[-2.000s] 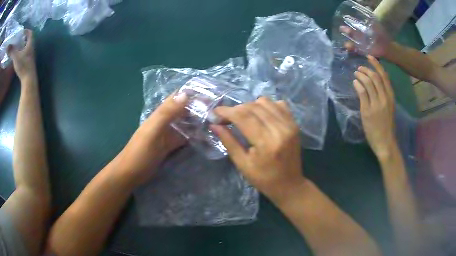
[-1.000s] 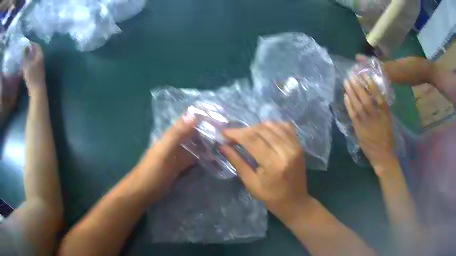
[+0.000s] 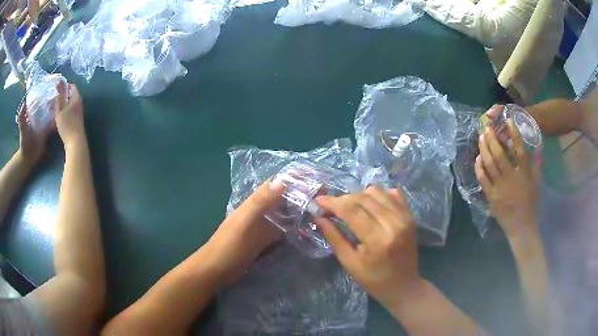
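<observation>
My left hand (image 3: 252,226) holds a clear plastic bowl (image 3: 298,230) by its left side, tilted above the table. My right hand (image 3: 377,243) pinches the white blade hub (image 3: 315,209) at the bowl with thumb and forefinger; the blades cannot be made out. A flat clear plastic bag (image 3: 295,295) lies under the bowl and my hands. Right of it lies a bagged bowl (image 3: 406,170) with a white hub and a thin brownish blade showing.
The dark green table (image 3: 275,85) spreads around. A right neighbour's hands hold another clear bowl (image 3: 522,125) over a bag. A left neighbour holds a bagged white item (image 3: 46,98). A pile of bagged parts (image 3: 151,46) lies at the far side, with more bags (image 3: 347,12) beside it.
The view has shifted, so the table things sit lower and further right, and more of the far side shows. My hands keep the same hold. The right neighbour's bowl has come down to the bag.
</observation>
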